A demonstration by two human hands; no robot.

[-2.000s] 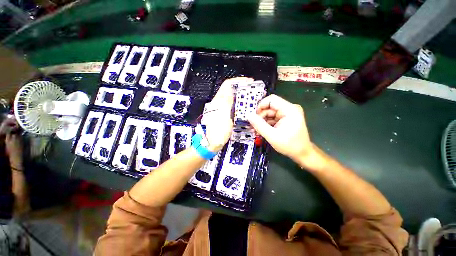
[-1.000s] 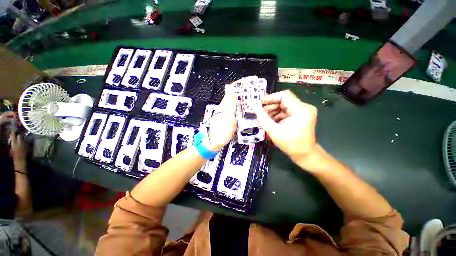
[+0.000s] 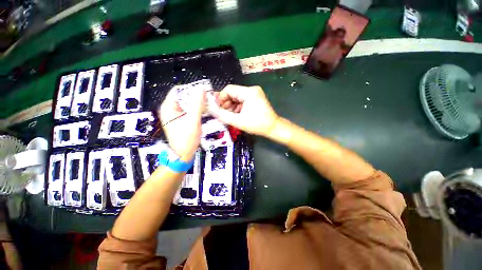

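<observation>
My left hand (image 3: 182, 122), with a blue wristband, holds a white-silver housing (image 3: 193, 90) above the black tray. My right hand (image 3: 244, 109) is at the housing's right side, its fingertips pinched together against it; whether they hold a small part is too blurred to tell. The black tray (image 3: 174, 63) lies on the dark green bench with several housings (image 3: 131, 87) in upright rows and a sideways row between. A housing with a red bit (image 3: 215, 134) shows just below my hands, partly hidden by them.
A glossy display (image 3: 336, 42) leans at a metal post beyond the bench. A pale green fan (image 3: 449, 101) stands at the right, another fan (image 3: 465, 203) below it, a white fan (image 3: 18, 163) at the left. The green conveyor (image 3: 264, 31) carries scattered pieces behind the pale rail (image 3: 275, 61).
The view has turned right, so tray and hands appear further left. The held housing is tilted more sideways between my hands. The right fans have come further into view.
</observation>
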